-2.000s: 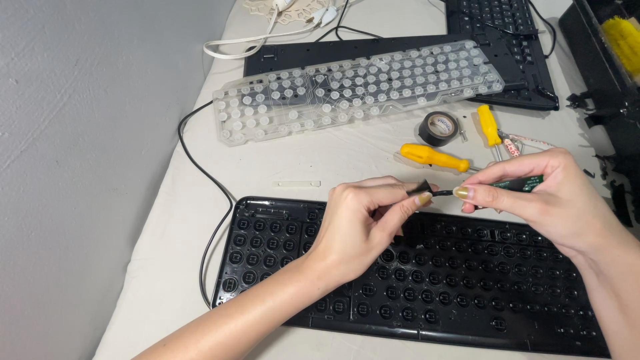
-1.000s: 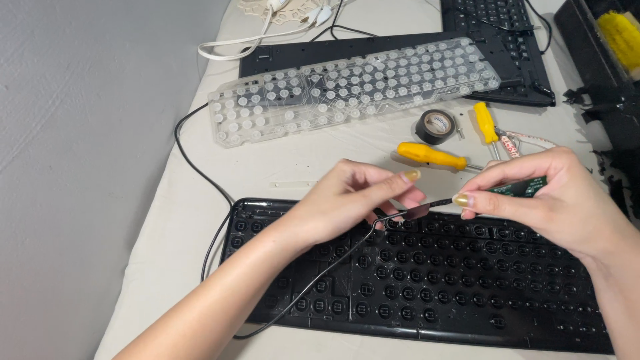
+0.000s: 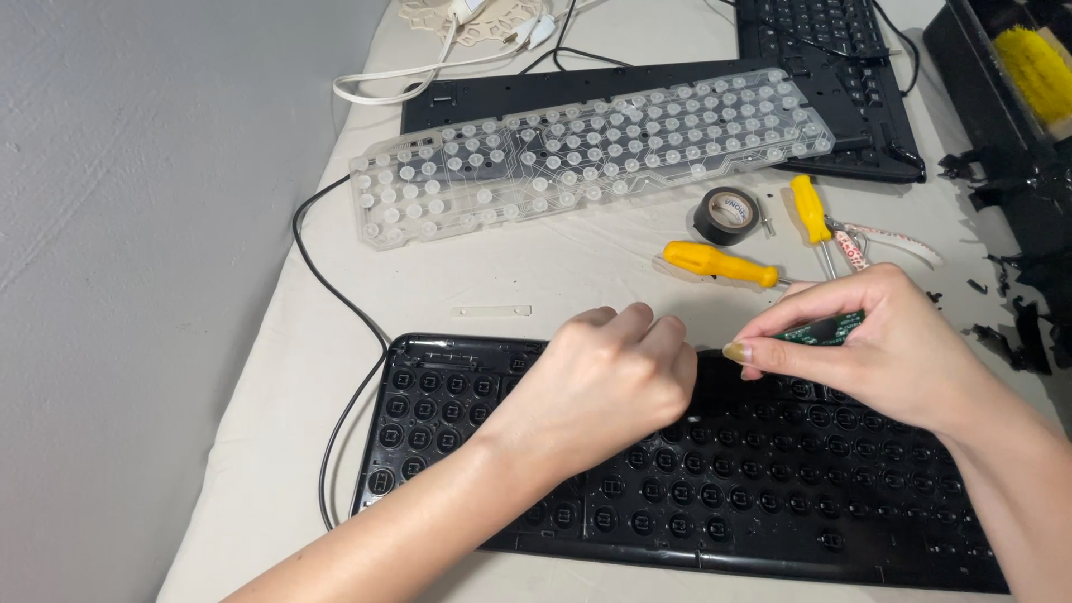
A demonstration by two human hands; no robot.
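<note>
My right hand (image 3: 846,352) grips a small green circuit board (image 3: 821,330) between thumb and fingers, above the upper edge of a black keyboard housing (image 3: 712,486). A black piece, tape or cable, runs leftward from its fingertips. My left hand (image 3: 611,377) is curled with its back to the camera, over the same housing; what its fingers hold is hidden. A black cable (image 3: 335,289) curves around the housing's left end. Just above the hands lie a yellow-handled screwdriver (image 3: 720,264) and a roll of black tape (image 3: 726,215).
Behind lies a clear keyboard membrane (image 3: 586,155) with rubber domes, over a black keyboard panel (image 3: 502,90). A second keyboard (image 3: 837,92), another yellow-handled screwdriver (image 3: 808,209), pliers (image 3: 892,243) and a black box (image 3: 963,67) with a yellow brush are farther right. A pale strip (image 3: 492,311) lies near the housing.
My left hand has turned from fingers extended to curled with its back up. The cable seen crossing the housing one second ago no longer shows there. My right hand still holds the circuit board.
</note>
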